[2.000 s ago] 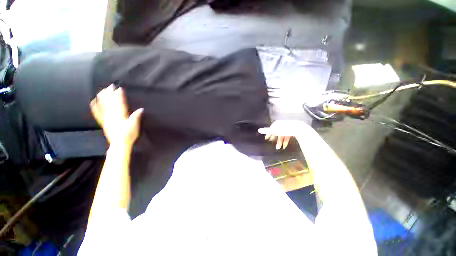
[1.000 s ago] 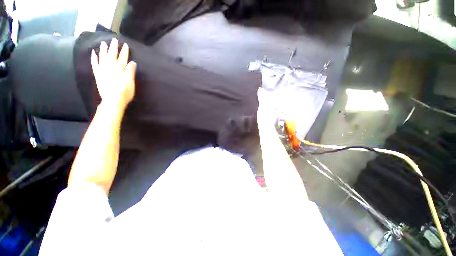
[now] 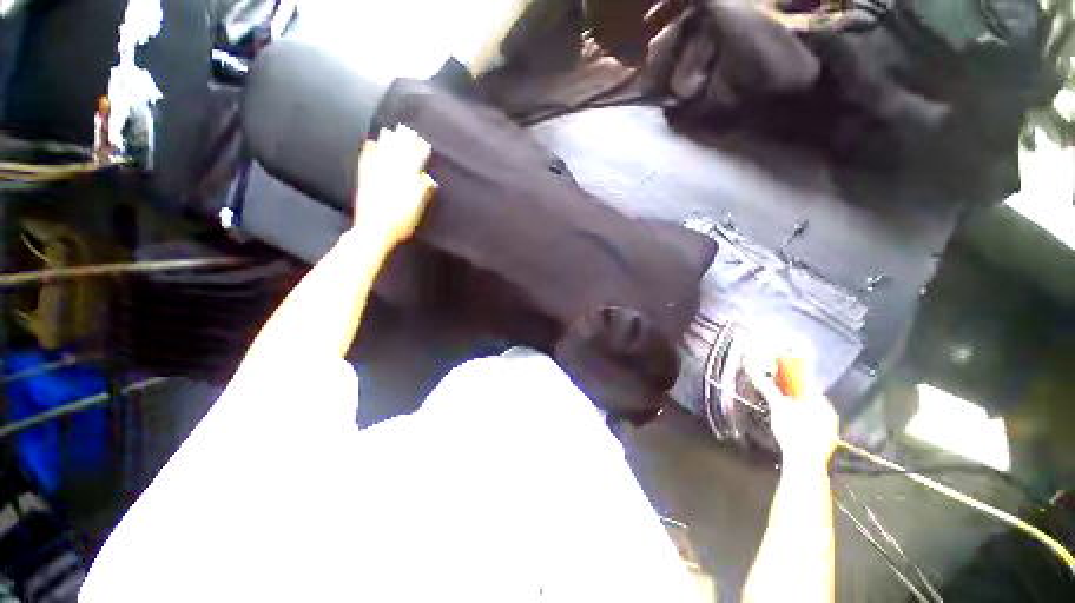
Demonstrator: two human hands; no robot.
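Note:
A dark garment lies over a padded dark grey form, whose rounded end shows at the upper left. My left hand rests on the garment near its left end; whether its fingers grip the cloth is unclear. My right hand is closed on the orange handle of the steam iron. The iron is over the pale grey rest pad, right of the garment's bunched lower end. Its soleplate is mostly hidden and blurred.
Crumpled dark cloth lies at the far side of the grey-covered table. A yellow hose runs from the iron to the lower right. A blue bin and thin bars are at the left. A white block is at the right.
The view has turned, so the form slants down to the right. My right hand, earlier open at the garment's edge, now holds the iron. My left hand stays near the garment's left end.

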